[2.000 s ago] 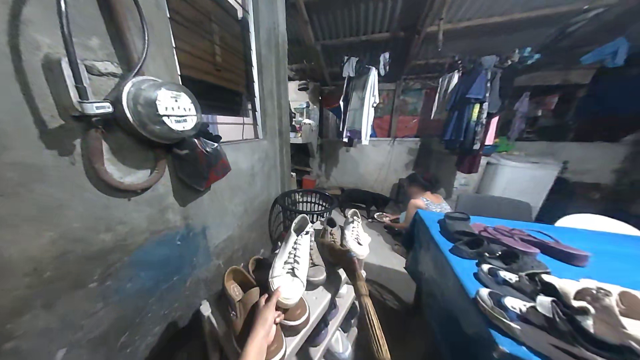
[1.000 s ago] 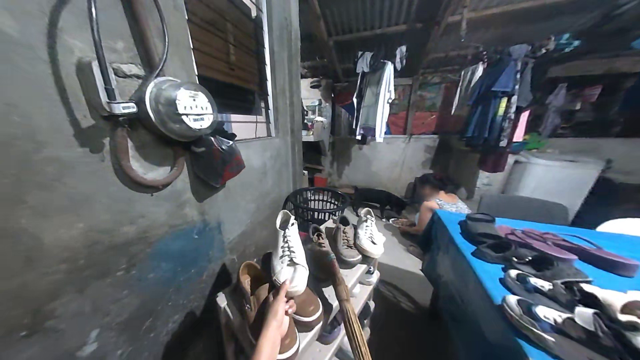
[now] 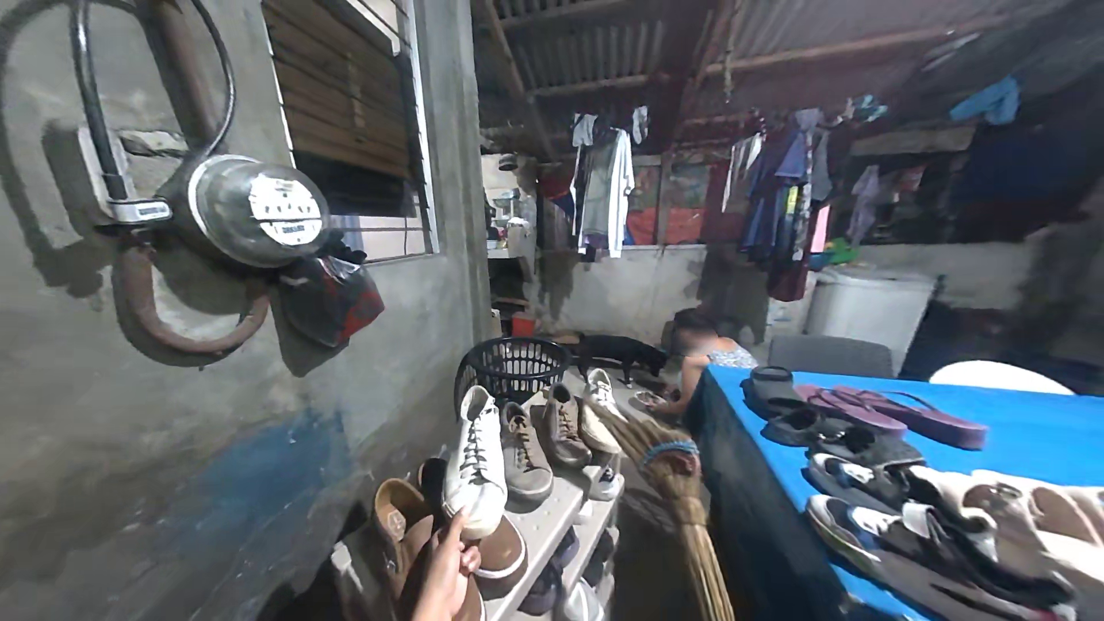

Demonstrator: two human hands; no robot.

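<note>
My left hand holds a white lace-up sneaker by its toe, with the heel end pointing up and away. Brown shoes lie beside and beneath it on the shoe rack. To the right of the white sneaker, a grey sneaker and a brown-grey lace-up shoe sit on the top shelf, with another white sneaker behind them. A stick broom, its frayed end pointing up, slants between rack and table. My right hand is out of view.
Sandals and other shoes lie on a blue-covered table at right. Beyond the rack stand a black plastic basket and a dark dog; a person is low beside the table. An electric meter juts from the left wall.
The broom has moved rightward, away from the rack, and its frayed end now shows raised. My left hand stays at the white sneaker's toe.
</note>
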